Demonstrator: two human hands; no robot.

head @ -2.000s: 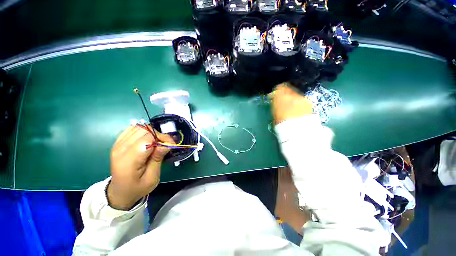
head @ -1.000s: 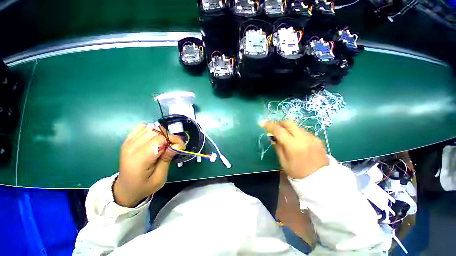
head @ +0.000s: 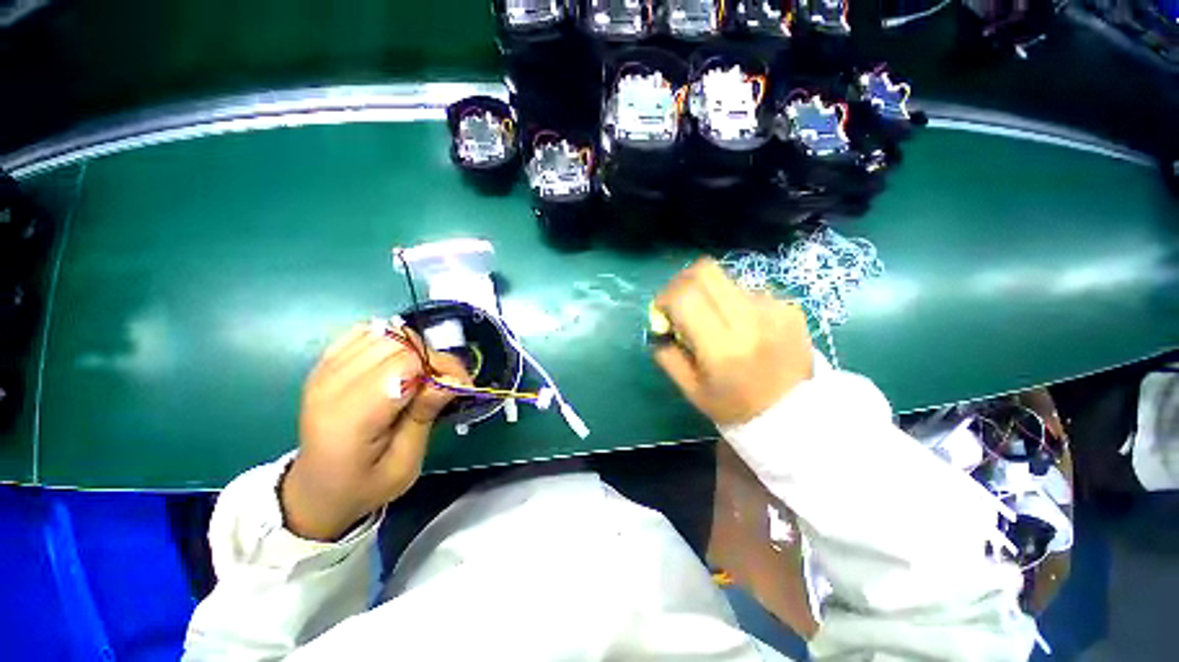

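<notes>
The black round camera housing (head: 489, 369) lies on the green bench with its white bracket (head: 455, 268) behind it. My left hand (head: 369, 420) is at the housing's left side, fingers closed on the thin red, yellow and dark wire leads (head: 485, 389). A white plug connector (head: 544, 398) is on their end. The white tail cable (head: 573, 418) lies at the housing's right. My right hand (head: 734, 339) is over the bench, closed around a small tool with a yellow end (head: 659, 320); most of it is hidden.
Thin white sealing rings (head: 828, 269) lie tangled beyond my right hand. Several black camera modules (head: 647, 110) with silver tops stand at the bench's far edge. Jumbled white and black shells (head: 1002, 479) are at the lower right. A blue bin (head: 97, 569) is at the lower left.
My right hand has moved from the ring pile back toward me and left. The loose ring seen earlier beside the housing is gone from the bench. My left hand still holds the leads.
</notes>
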